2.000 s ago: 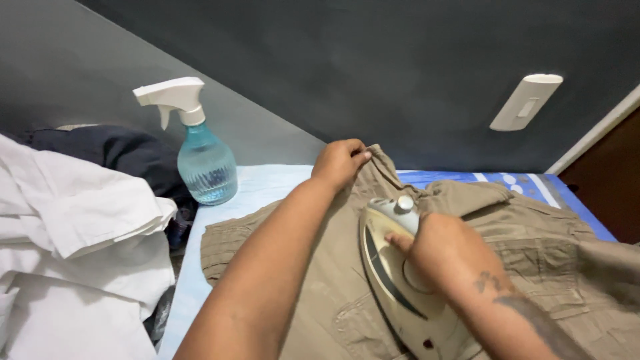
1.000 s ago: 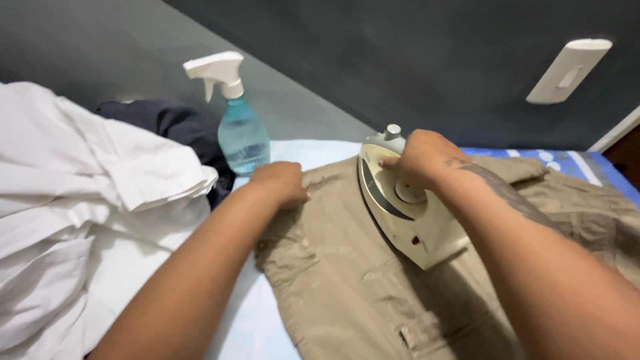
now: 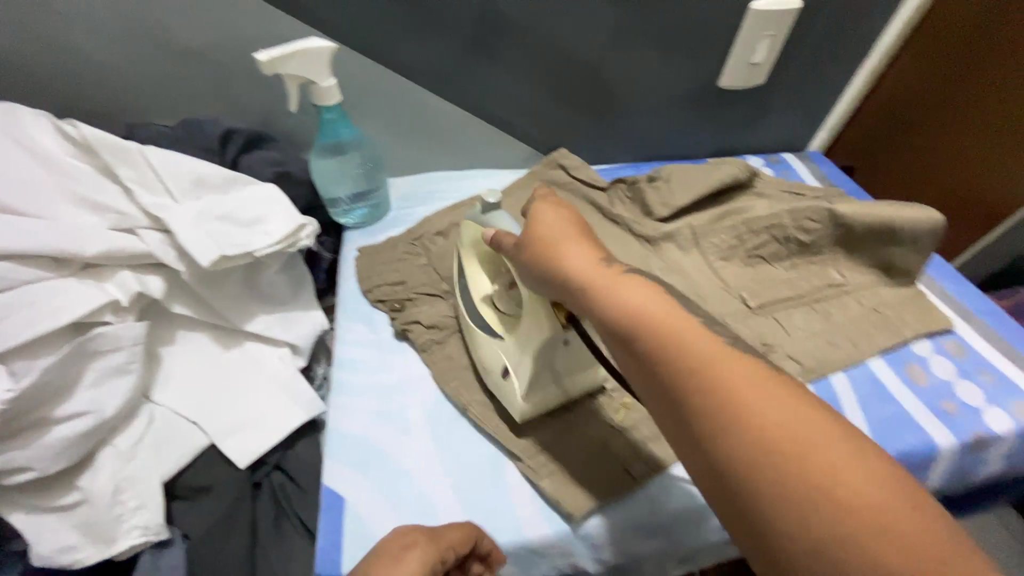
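Observation:
Khaki cargo shorts (image 3: 768,272) lie spread over a surface covered with blue and white patterned cloth (image 3: 384,448). My right hand (image 3: 552,248) grips the handle of a cream clothes iron (image 3: 512,344), which rests on the left part of the shorts, near the gathered waistband. Its dark cord runs under my right forearm. At the bottom edge, my left hand (image 3: 436,550) is off the garment with its fingers loosely curled; nothing shows in it, and its lower part is cut off by the frame.
A teal spray bottle (image 3: 350,172) with a white trigger head stands at the back left corner. White garments (image 3: 160,256) and dark clothes (image 3: 240,496) are heaped along the left side. Behind are a grey wall with a white switch plate (image 3: 760,44) and a brown door (image 3: 936,112).
My left hand has let go of the shorts' upper edge and come down to the near edge. My right hand still holds the iron, now closer to the waistband. More of the shorts shows.

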